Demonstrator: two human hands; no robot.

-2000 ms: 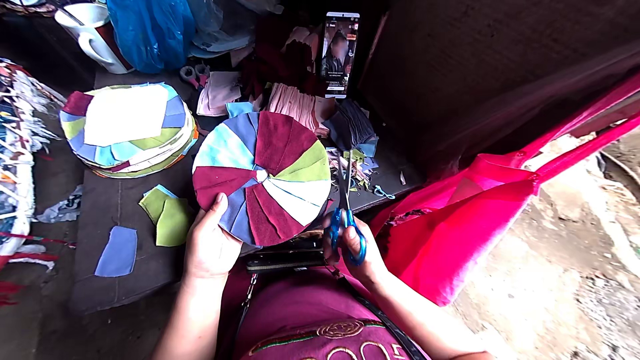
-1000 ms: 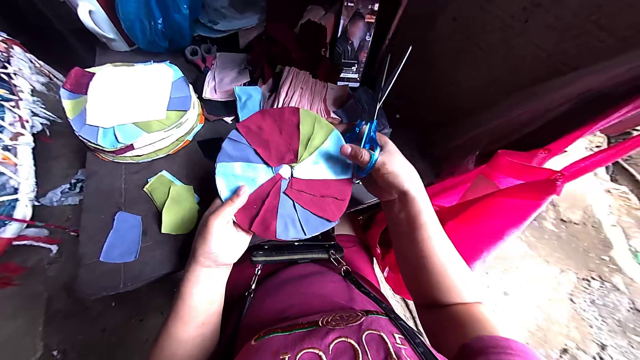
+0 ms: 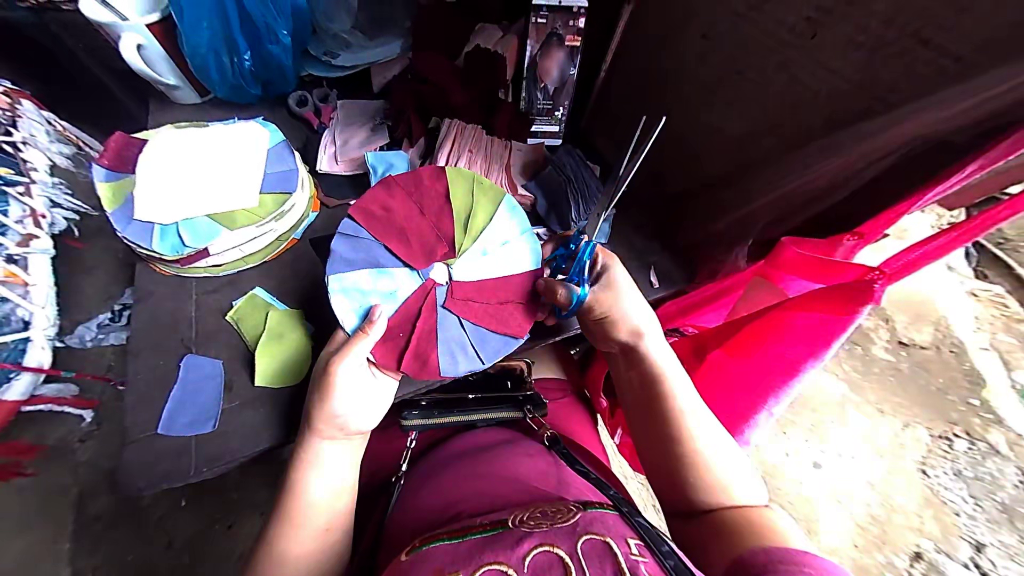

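Note:
A round patchwork piece (image 3: 416, 216) of maroon, green, blue and white fabric wedges is held above my lap. My left hand (image 3: 352, 380) grips its lower left edge, thumb on top. My right hand (image 3: 596, 300) holds blue-handled scissors (image 3: 578, 264), blades slightly apart and pointing up and away, with its fingers against the disc's right edge. To the left lies a stack of similar fabric discs (image 3: 280, 224) with a white piece (image 3: 202, 172) on top. Green fabric pieces (image 3: 282, 348) and a blue fabric piece (image 3: 192, 396) rest on the dark table.
Pink fabric pieces (image 3: 476, 156) and dark ones (image 3: 566, 188) are stacked behind the disc, near a propped phone (image 3: 554, 72). Pink-handled scissors (image 3: 314, 106), a blue plastic bag (image 3: 240, 48) and a white mug (image 3: 148, 52) stand or lie farther back. Bright pink cloth (image 3: 768, 344) hangs at right.
The scissors, pointing up in my right hand, have come from below right of the disc to its right edge. The disc has turned, and my right fingers now touch it.

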